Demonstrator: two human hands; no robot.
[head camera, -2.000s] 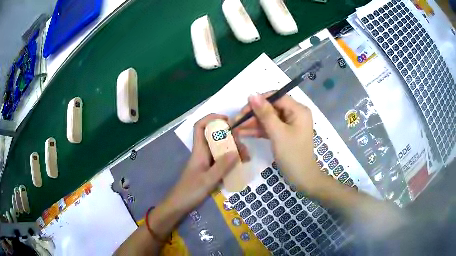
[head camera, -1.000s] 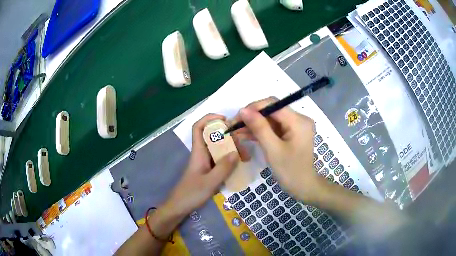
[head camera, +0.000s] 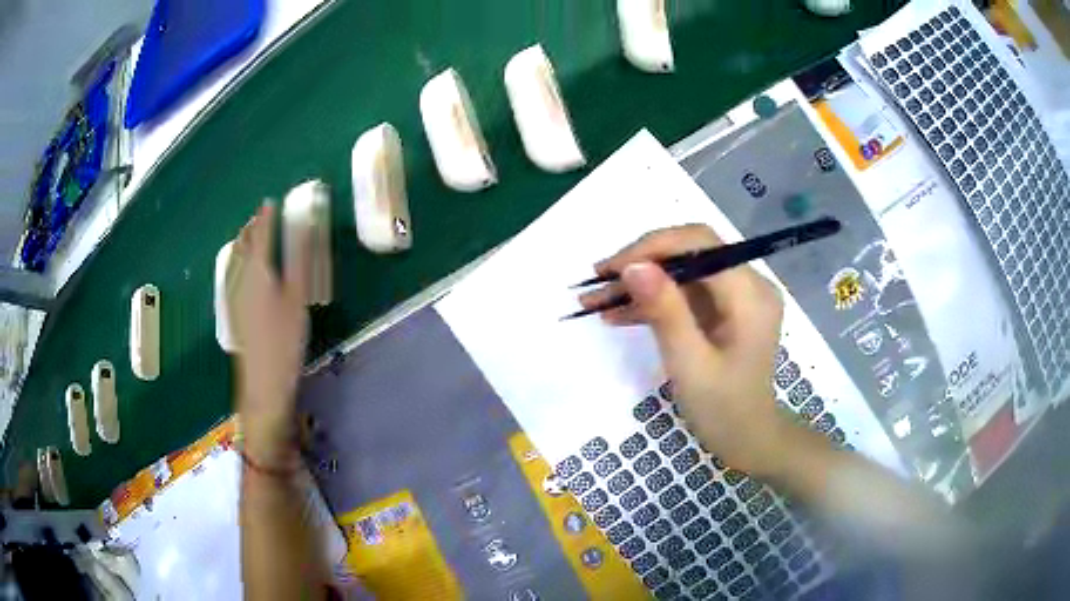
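My left hand (head camera: 272, 335) is blurred over the green belt, against the left side of a blurred cream housing (head camera: 307, 241). I cannot tell whether its fingers still grip it. My right hand (head camera: 704, 335) holds black tweezers (head camera: 751, 249) over the white label sheet (head camera: 528, 340). The two tips are apart, pointing left, with no label visible between them. Rows of dark labels (head camera: 669, 505) remain on the sheet's lower part; its upper part is blank.
More cream housings (head camera: 381, 188) stand spaced along the belt (head camera: 469, 235), one partly behind my left hand. Spare label sheets (head camera: 997, 176) lie at far right, grey-yellow packaging (head camera: 399, 399) under the label sheet. A blue tray (head camera: 194, 53) is upper left, white paper (head camera: 194, 540) lower left.
My left hand has moved the housing from beside the tweezers left to the belt. The tweezers have come away from the housing's label and their tips have parted. The other housings have shifted down-left.
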